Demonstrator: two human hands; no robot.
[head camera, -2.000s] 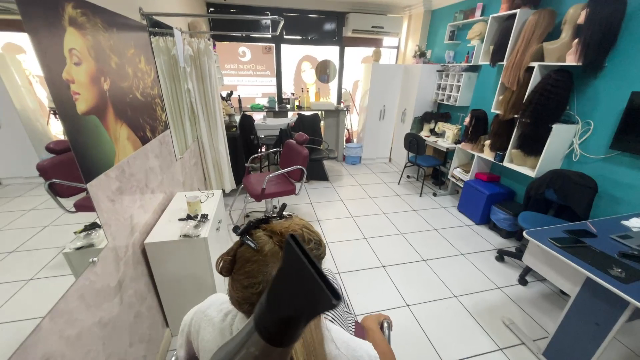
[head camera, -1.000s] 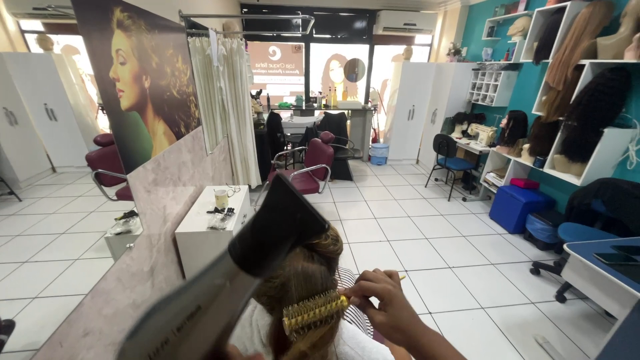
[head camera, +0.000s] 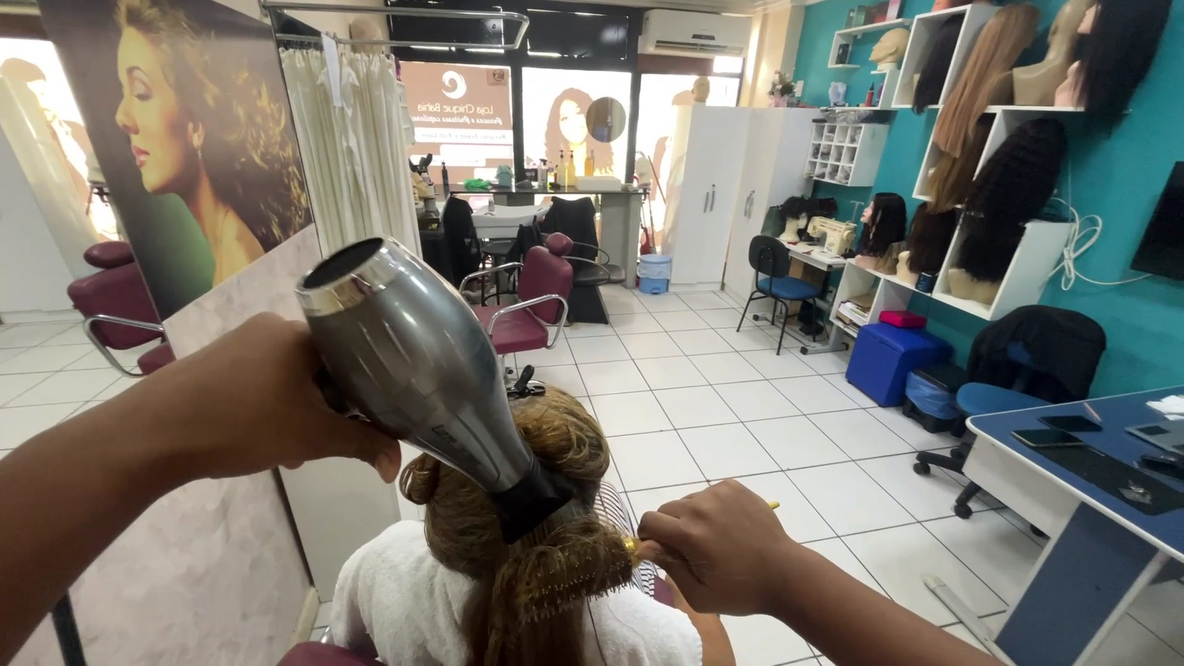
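My left hand (head camera: 277, 398) grips a grey hair dryer (head camera: 407, 361), whose black nozzle (head camera: 536, 504) points down at a seated person's brown hair (head camera: 481, 527). My right hand (head camera: 717, 546) is closed around the yellow handle of a round hairbrush (head camera: 583, 578). A section of hair wraps over the brush, just below the nozzle, and hides much of its barrel. Black hair clips (head camera: 525, 384) hold hair up on top of the head. A white towel (head camera: 398, 587) covers the person's shoulders.
A white cabinet (head camera: 338, 509) stands by the left wall, behind the dryer. A burgundy salon chair (head camera: 532, 296) is ahead. At the right are a blue-topped desk (head camera: 1027, 425), an office chair (head camera: 999, 398) and a blue box (head camera: 897, 361). Wigs (head camera: 1013, 194) sit on wall shelves.
The dryer has swung from the brush's upper left to a steep downward tilt, with its nozzle now at the hair. Hair now covers the brush, whose bristles showed more plainly one second ago.
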